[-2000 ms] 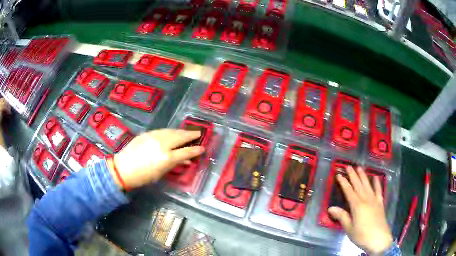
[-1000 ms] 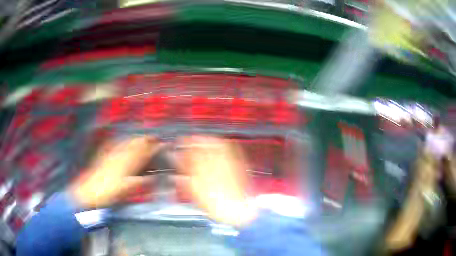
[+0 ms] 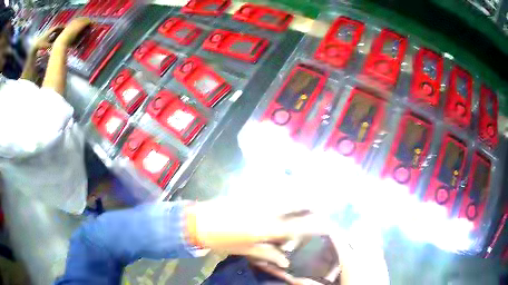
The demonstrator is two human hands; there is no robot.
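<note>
Red phones lie back up in a clear plastic tray [image 3: 253,108] at the centre and right. The near row of phones [image 3: 345,146] has dark batteries [image 3: 356,117] in the bays. The far row [image 3: 382,65] shows bays without dark batteries. Strong white glare hides the tray's near edge. My left hand [image 3: 267,236] is below the tray, palm and fingers partly washed out. My right hand [image 3: 359,250] is close beside it, almost fully whited out. Whether either holds anything cannot be told.
A second clear tray of red phones [image 3: 203,82], back up with pale bays, lies to the left. A person in white [image 3: 33,119] reaches over another filled tray [image 3: 103,33] at the far left. A slim red stick [image 3: 106,62] lies beside it. The green conveyor [image 3: 445,33] runs behind.
The view has swung left since one second ago. My hands have moved from over the tray to its near side. Compared with two seconds ago, the near row's batteries sit straight in their bays.
</note>
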